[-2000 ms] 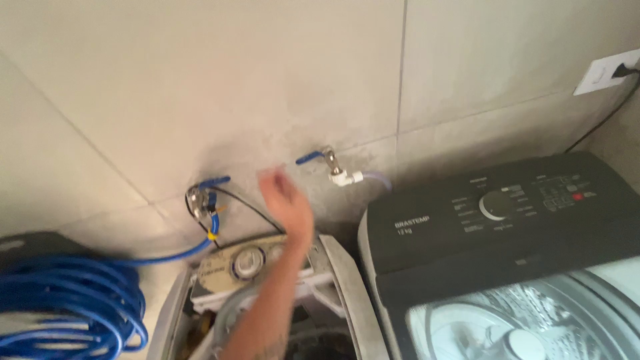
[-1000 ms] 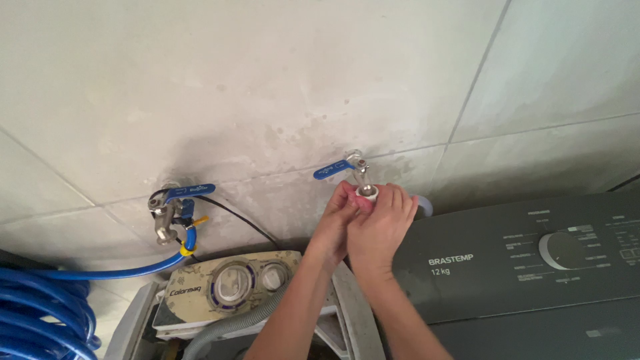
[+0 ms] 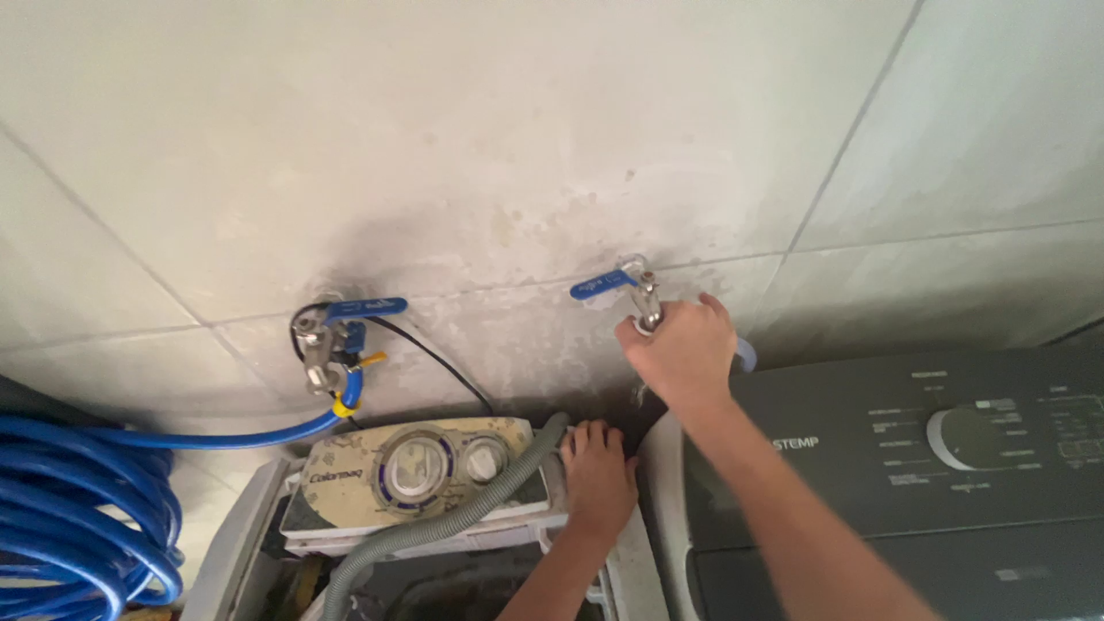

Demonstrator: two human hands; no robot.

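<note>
My right hand (image 3: 686, 354) grips the hose fitting at the outlet of the right metal wall tap (image 3: 645, 297); the fingers hide most of the fitting. A blue lever handle (image 3: 602, 285) sticks out to the left of that tap. A pale hose (image 3: 744, 354) shows just right of the hand. My left hand (image 3: 599, 474) rests palm down, fingers spread, on the back right corner of the old Colormaq washing machine (image 3: 642, 552), beside a grey corrugated drain hose (image 3: 483, 500) that crosses its control panel (image 3: 345, 492).
At the left, a second metal tap (image 3: 319, 349) with a blue lever feeds a blue hose (image 3: 233, 440), coiled at the far left. A black cable (image 3: 440, 358) runs from it behind the machine. A dark grey Brastemp washing machine (image 3: 837, 483) stands close on the right.
Both hands were together at the right tap's fitting. My left hand has moved down onto the old washing machine, while my right hand is still at the fitting.
</note>
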